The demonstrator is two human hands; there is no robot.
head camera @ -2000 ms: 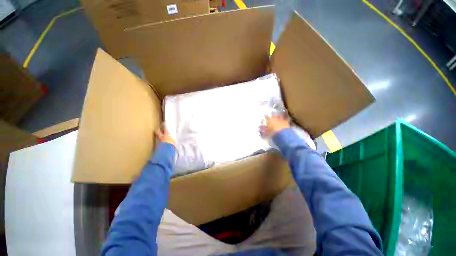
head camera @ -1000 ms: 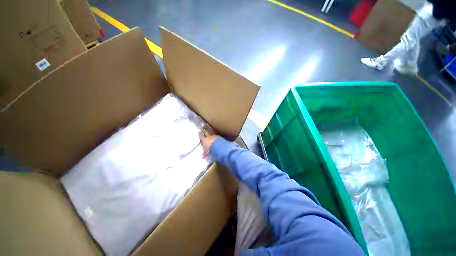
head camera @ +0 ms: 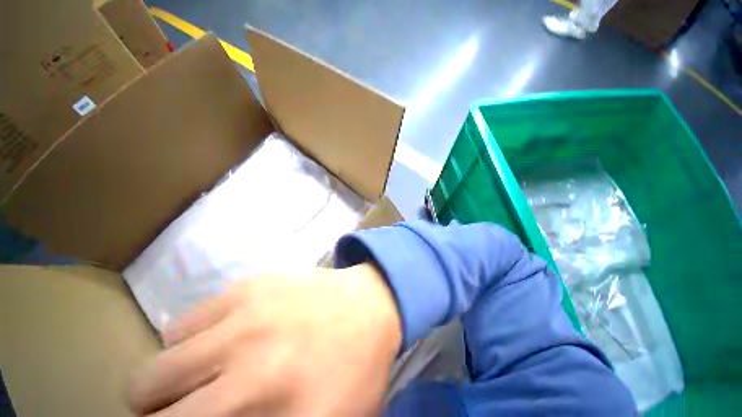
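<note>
An open brown carton (head camera: 163,163) stands at the left with its flaps up and out. A white polybagged item (head camera: 244,212) lies flat inside it. My right hand (head camera: 277,346) is large and blurred close to the camera, above the carton's near side, back of the hand showing. Its fingers point left and look bent; whether it holds anything is hidden. My left hand is out of the picture.
A green tote (head camera: 504,183) stands at the right, with shiny polybagged goods (head camera: 598,244) inside. A printed closed carton (head camera: 61,61) stands behind at upper left. A person's white shoe (head camera: 564,27) shows at the top right beside a brown box (head camera: 655,18).
The view has swung right to the tote. My right hand has left the bagged item and risen toward the camera. My left hand has gone out of view. The person at upper right has moved mostly out.
</note>
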